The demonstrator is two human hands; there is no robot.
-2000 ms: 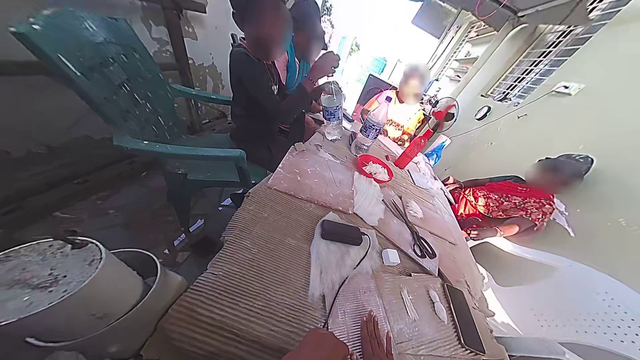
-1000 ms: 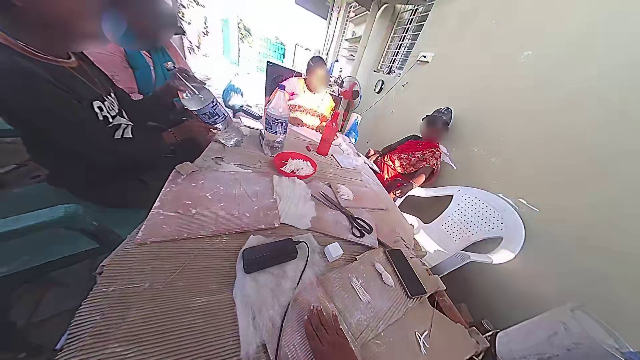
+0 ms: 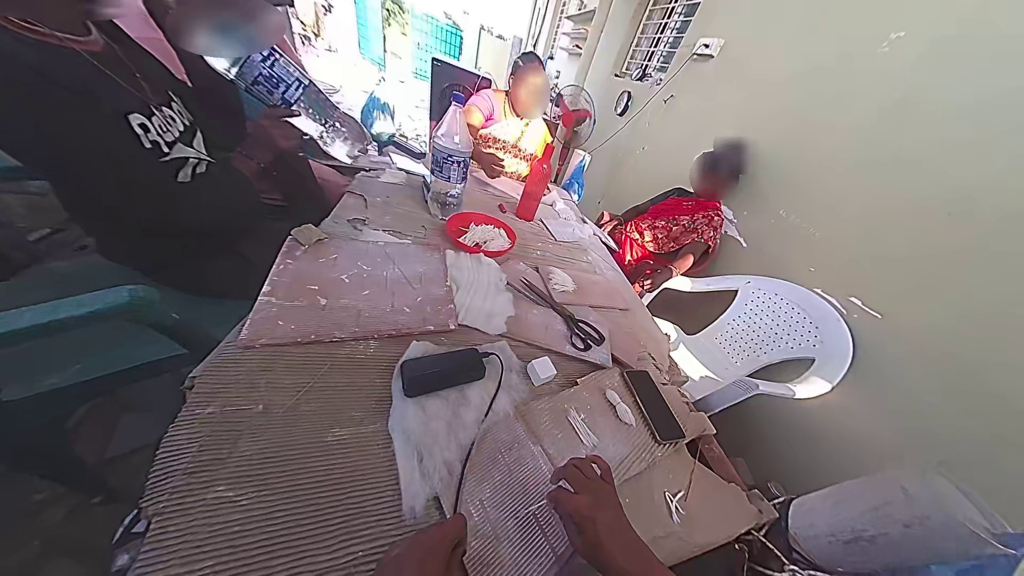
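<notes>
Both my hands are at the bottom of the view, over corrugated cardboard on a table. My right hand (image 3: 588,500) has its fingers bent around a small piece of white material at the fingertips. My left hand (image 3: 428,548) is partly cut off by the lower edge, beside a black cable; what it holds is hidden. Just beyond my right hand lie thin white cotton wicks (image 3: 582,428) and a tied white bundle (image 3: 620,407) on cardboard. A black smartphone (image 3: 655,406) is to their right. More white strands (image 3: 674,506) lie to the right of my right hand.
A black power adapter (image 3: 442,372) rests on white cotton batting (image 3: 432,432), near a white cube (image 3: 542,370). Farther off are black scissors (image 3: 584,332), a red bowl (image 3: 482,234) of white sticks and a water bottle (image 3: 450,160). People sit around; a white plastic chair (image 3: 768,332) stands right.
The view has turned and moved closer to the table. My right hand, flat on the cardboard one second ago, now has bent fingers. The person at left is tilting a bottle.
</notes>
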